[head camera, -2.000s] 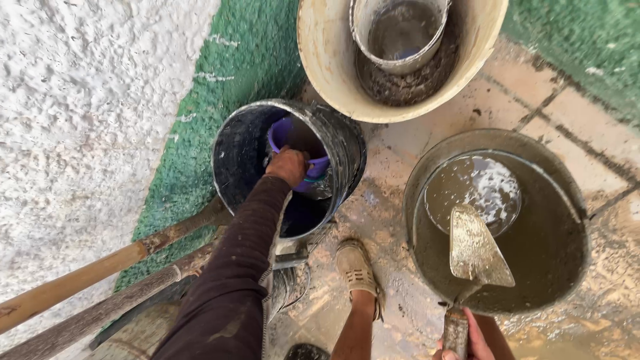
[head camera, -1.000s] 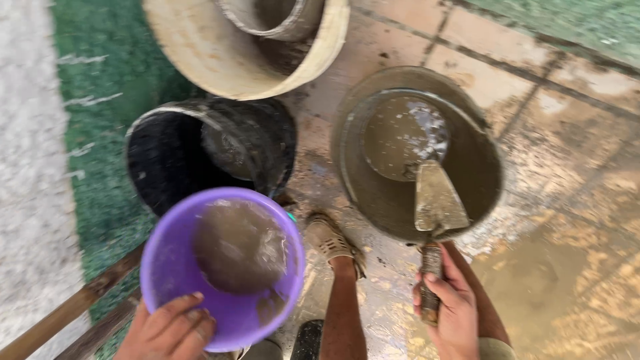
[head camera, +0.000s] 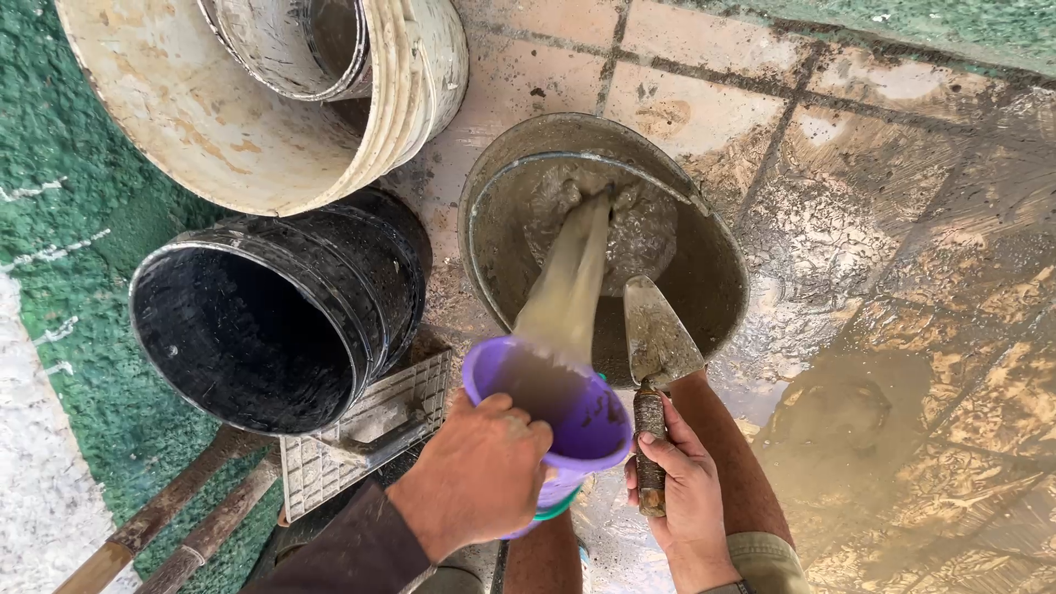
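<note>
With my left hand (head camera: 487, 470) I grip the rim of a purple plastic container (head camera: 590, 421), tilted so that murky water (head camera: 565, 289) streams from it into a mud-coated bucket (head camera: 722, 305). A wire handle lies along that bucket's inner side. My right hand (head camera: 681, 478) is closed around the wrapped handle of a pointing trowel (head camera: 658, 334), whose blade points up over the bucket's near rim. The bottom of the bucket is hidden by churning muddy liquid.
A black bucket (head camera: 363, 264) leans open toward me at left. Behind it stands a large cream bucket (head camera: 239, 165) holding a smaller one (head camera: 285, 49). A gridded plastic float (head camera: 322, 478) and wooden tool handles (head camera: 177, 503) lie near the green wall. Muddy water covers the tiles (head camera: 850, 412) at right.
The purple container was inside the black bucket, then upright with murky liquid over the floor; now it is tipped and pouring into the muddy bucket. The trowel stays in my right hand.
</note>
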